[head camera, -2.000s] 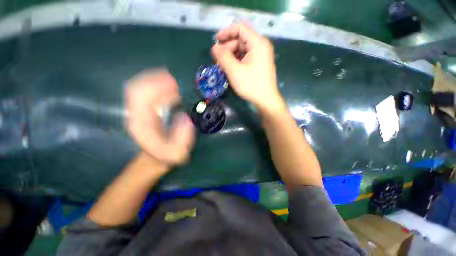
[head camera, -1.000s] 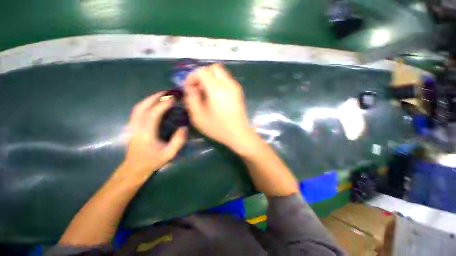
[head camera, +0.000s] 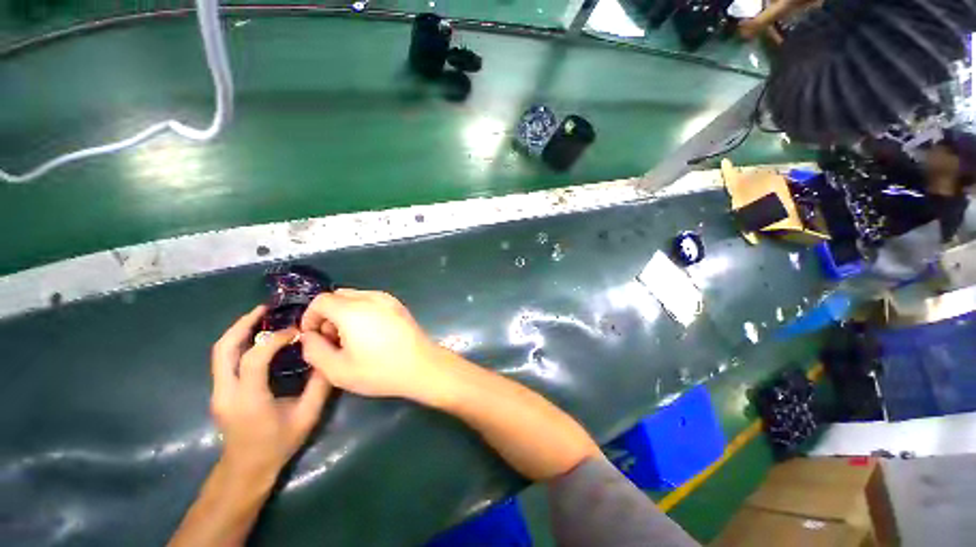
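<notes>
A black cylindrical housing is at the left of the dark-green mat. My left hand is around it, with fingers on its left side and thumb at its right. A shiny module lies against its far end, with reddish strands near it. My right hand has its fingertips pinched together over the housing's right edge, on something small and pale that I cannot make out. A whitish round spot shows by my left fingers.
A white rail runs behind the mat. Beyond it, the green belt carries black units and a white cable. At right are a white slip, a small black round part, a carton and a black ribbed duct.
The view has swung up and right, showing more of the belt. My left hand has gone from empty in the air to holding the housing. Both hands now work close together on the unit.
</notes>
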